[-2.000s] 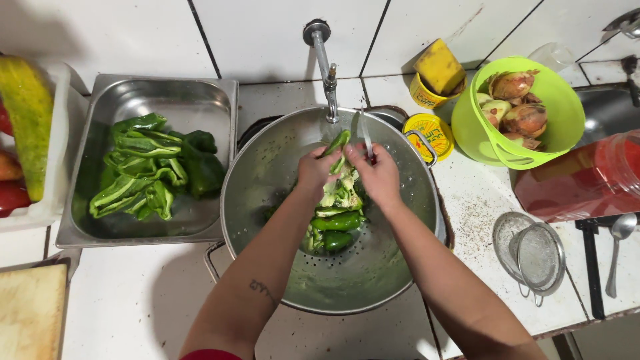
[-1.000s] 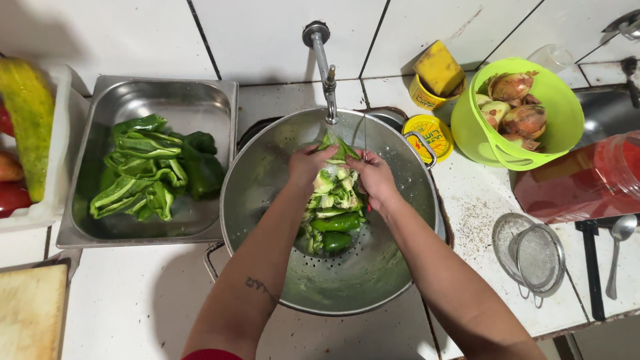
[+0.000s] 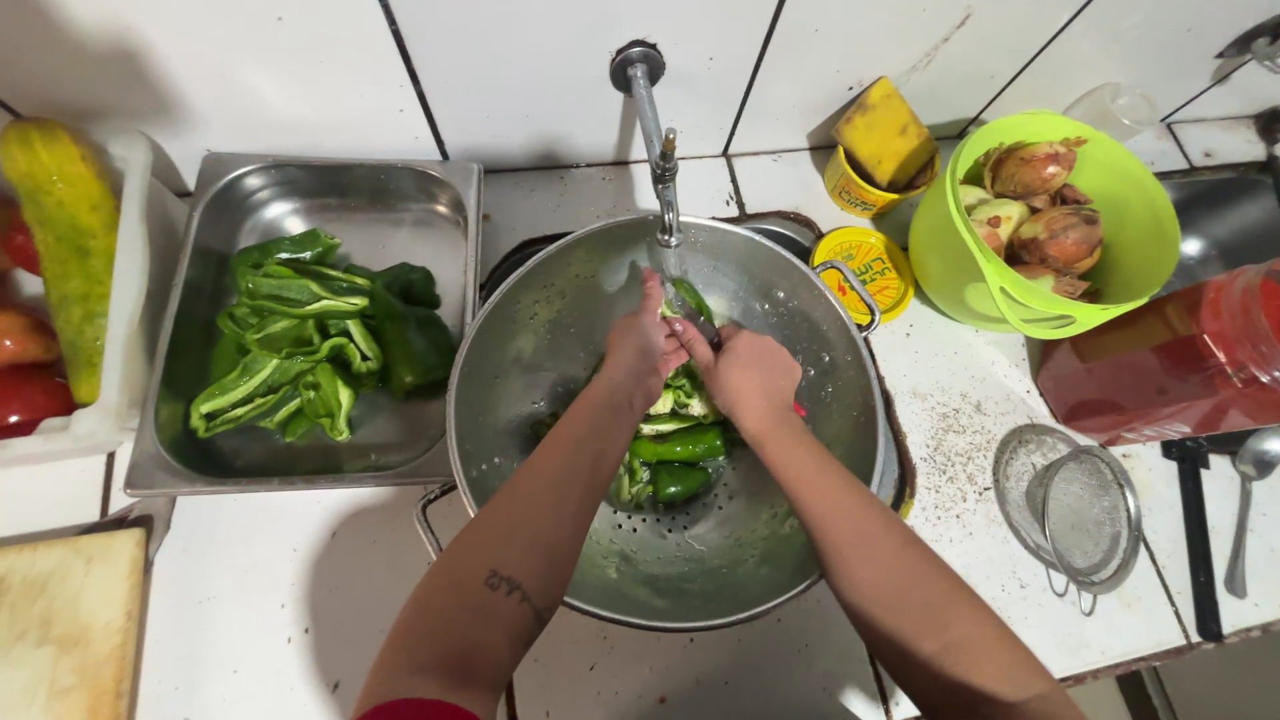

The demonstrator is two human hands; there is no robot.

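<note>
Both hands are over a large metal colander [image 3: 690, 575] below a wall tap [image 3: 664, 160]. My right hand [image 3: 752, 375] is closed on a small knife, whose blade [image 3: 706, 330] points up and left. My left hand [image 3: 643, 345] is close against it, with a green pepper piece [image 3: 690, 296] just beyond the fingers; whether the left hand grips it is not clear. Beneath the hands lie green peppers [image 3: 680, 445] and pale pepper cores. At the left, a steel pan [image 3: 465, 300] holds cut green pepper pieces [image 3: 290, 310] in a pile.
A green basket [image 3: 1140, 230] of onions, a sponge [image 3: 885, 135] in a yellow tub, a yellow lid [image 3: 865, 275], a red-filled jar [image 3: 1150, 370], strainers [image 3: 1085, 515] and a spoon [image 3: 1240, 520] stand right. Left are a white crate [image 3: 135, 290] and a cutting board [image 3: 70, 620].
The hands have shifted a little within the colander. The knife blade, seen upright two seconds ago, now slants between the hands.
</note>
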